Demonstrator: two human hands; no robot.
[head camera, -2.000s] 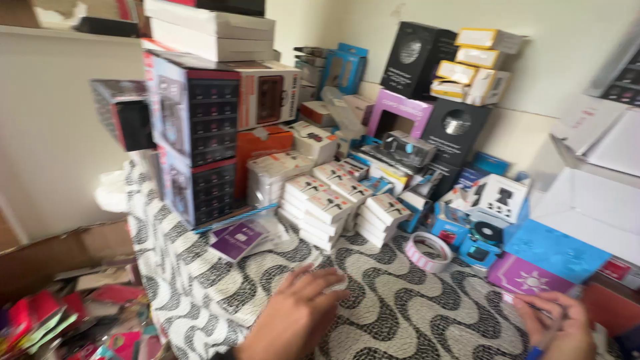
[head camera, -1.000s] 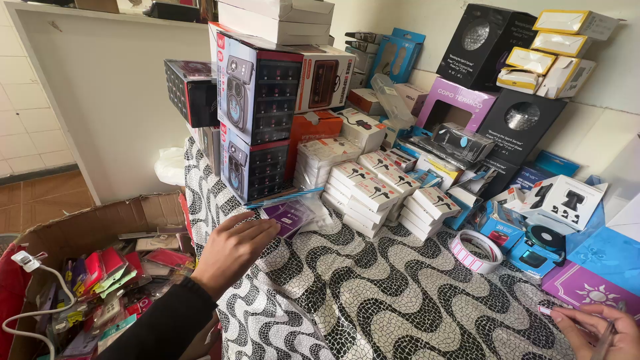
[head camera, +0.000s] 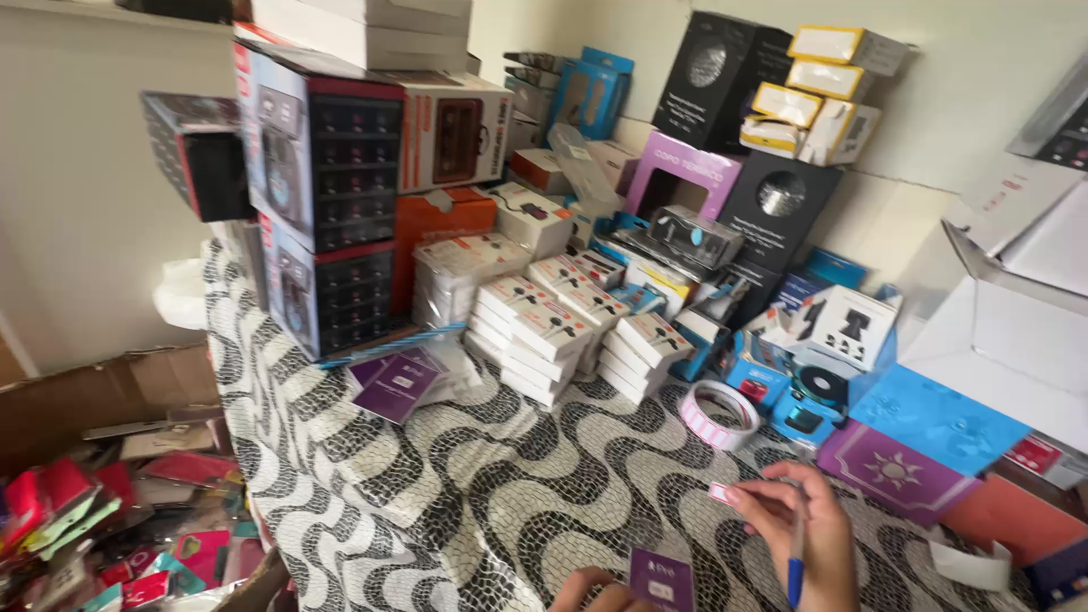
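My right hand (head camera: 799, 527) is above the patterned cloth at lower right, a small pink-edged white label (head camera: 720, 493) between thumb and fingertip. A pen with a blue cap (head camera: 796, 578) also rests between its fingers. At the bottom edge my left hand (head camera: 595, 592) is partly cut off, its fingers beside a small purple packet (head camera: 671, 582); whether it grips the packet is not clear. A roll of pink-and-white labels (head camera: 719, 415) lies beyond my right hand. Several more purple packets (head camera: 398, 384) lie near the stacked speaker boxes.
Stacks of white earphone boxes (head camera: 552, 327) stand mid-table. Tall speaker boxes (head camera: 319, 195) rise at left, black boxes (head camera: 718, 81) at the back. A cardboard box of colourful packets (head camera: 127, 374) sits below the table's left side. Purple and blue boxes (head camera: 901, 472) lie at right.
My left hand has moved from beside the purple packets near the speaker boxes to the bottom edge. A purple packet now shows beside it. My right hand still holds the label.
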